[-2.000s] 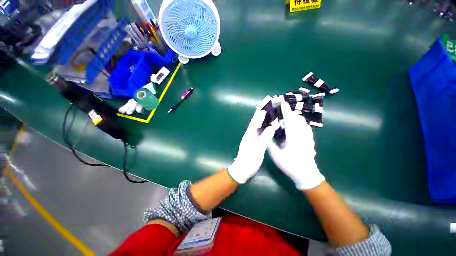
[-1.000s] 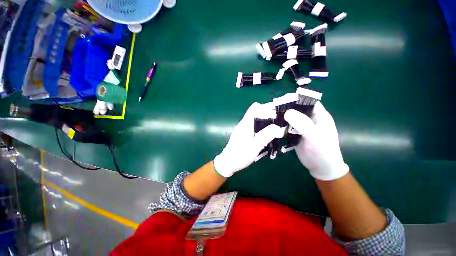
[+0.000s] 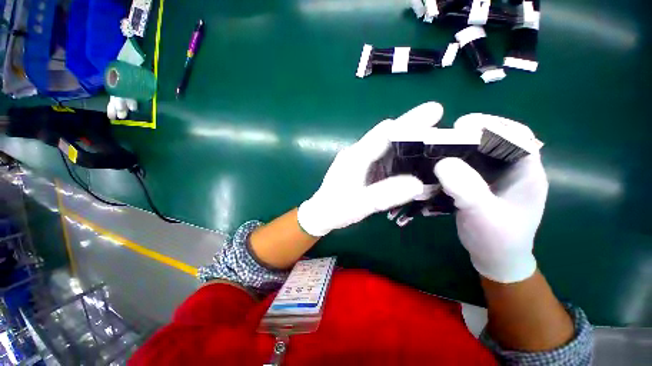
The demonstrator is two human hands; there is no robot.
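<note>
Several short black wire harnesses (image 3: 457, 151) with white connector housings are held between both white-gloved hands. My left hand (image 3: 372, 168) grips their left side, thumb in front and fingers behind. My right hand (image 3: 500, 193) grips their right side, thumb across the black wires. One connector housing (image 3: 506, 145) at the upper right shows a row of fine dark lines. More harness ends stick out below, between the hands. How many are held cannot be told.
Loose harnesses (image 3: 402, 60) lie beyond the hands on the green bench mat (image 3: 286, 86). At left are a pen (image 3: 190, 57), a green roll (image 3: 131, 80), white finger-like items (image 3: 120, 107), blue bins (image 3: 93, 43) and a black corded tool (image 3: 93, 150).
The view has moved closer, and the fan has left the picture. The held harnesses are now spread side by side between the hands, with connectors along the top.
</note>
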